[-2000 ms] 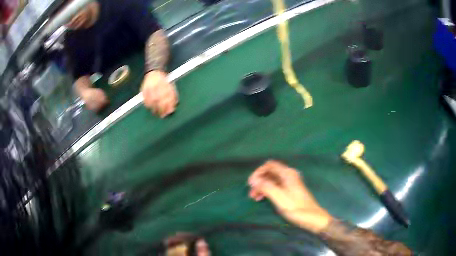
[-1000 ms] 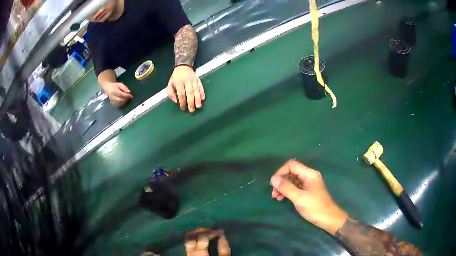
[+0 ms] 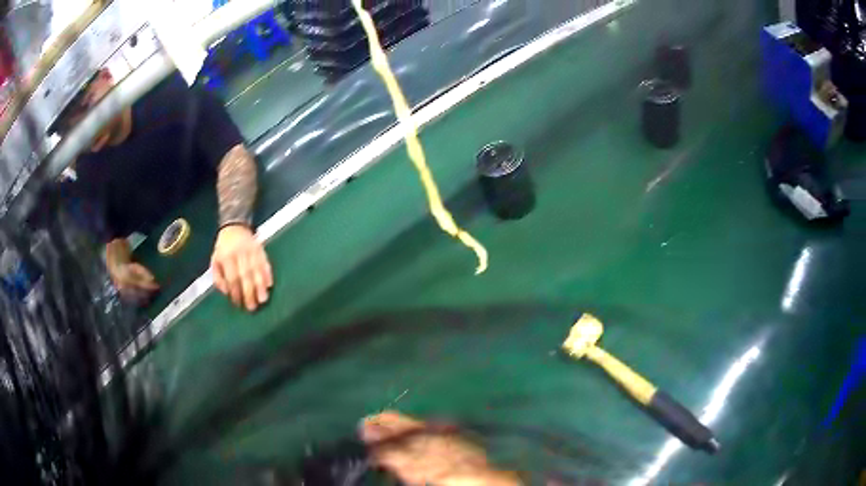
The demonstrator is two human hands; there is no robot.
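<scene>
My right hand point(image 3: 432, 456) is blurred and cut off at the bottom edge. A dark, blurred shape point(image 3: 332, 465) touches or lies just left of its fingertips; it may be a black housing, and I cannot tell whether the hand grips it. My left hand is not in view. A black cylindrical housing point(image 3: 506, 185) stands upright on the green surface, beyond my hand. Another black housing point(image 3: 661, 116) stands farther right, with a darker one point(image 3: 672, 66) behind it.
A mallet point(image 3: 622, 375) lies right of my hand. A yellow strip point(image 3: 414, 147) hangs across the metal rail point(image 3: 313, 195). A person's hand point(image 3: 240, 269) rests by the rail, near a tape roll point(image 3: 174, 236). A black device point(image 3: 803, 180) and a blue box point(image 3: 805, 84) are at right.
The view has shifted right. My right hand has moved down and left in the picture, towards the bottom edge. My left hand and the wired housing at lower left no longer show clearly.
</scene>
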